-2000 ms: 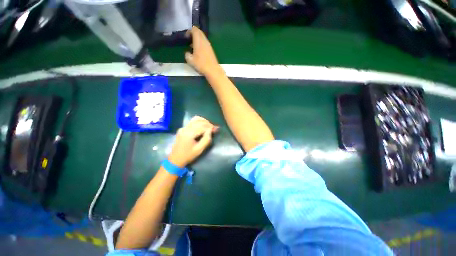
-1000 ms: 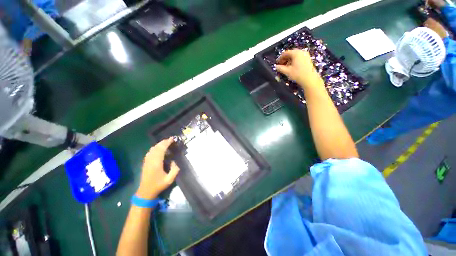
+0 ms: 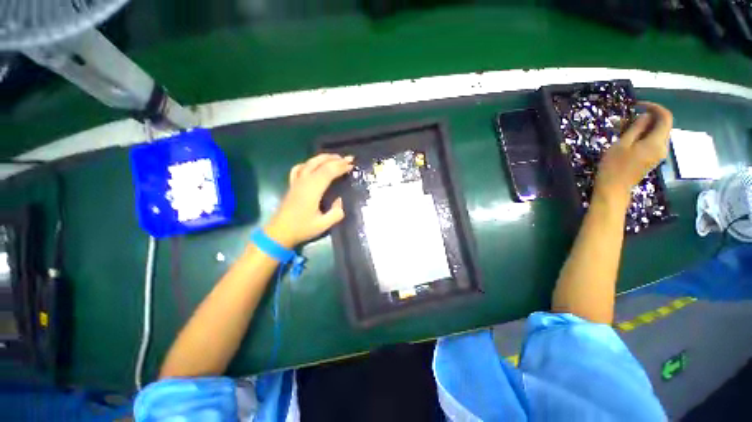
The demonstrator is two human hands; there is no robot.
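Note:
An opened unit (image 3: 406, 235) with a large silvery-white rectangle lies in a black carrier tray (image 3: 463, 210) in front of me. Small gold and silver bits show at its top end. My left hand (image 3: 315, 198), with a blue wrist strap (image 3: 274, 248), rests at the tray's upper left, fingertips by the unit's top left corner, thumb apart. I cannot tell if it pinches anything. My right hand (image 3: 633, 157) is over the black parts box (image 3: 561, 140), heaped with small glittering parts. Its fingers are bent, and whether they hold a part is too small to tell.
A blue bin (image 3: 147, 194) with white pieces stands left, below a fan on a grey arm (image 3: 107, 70). A black slab (image 3: 521, 157) lies beside the parts box. A white card (image 3: 695, 154) and small white fan (image 3: 732, 204) are far right. Another tray is far left.
Since two seconds ago, the carrier tray has come to lie on the bench. Since one second ago, my right hand has moved to the parts box's right part. The view has turned; my left hand stays by the tray.

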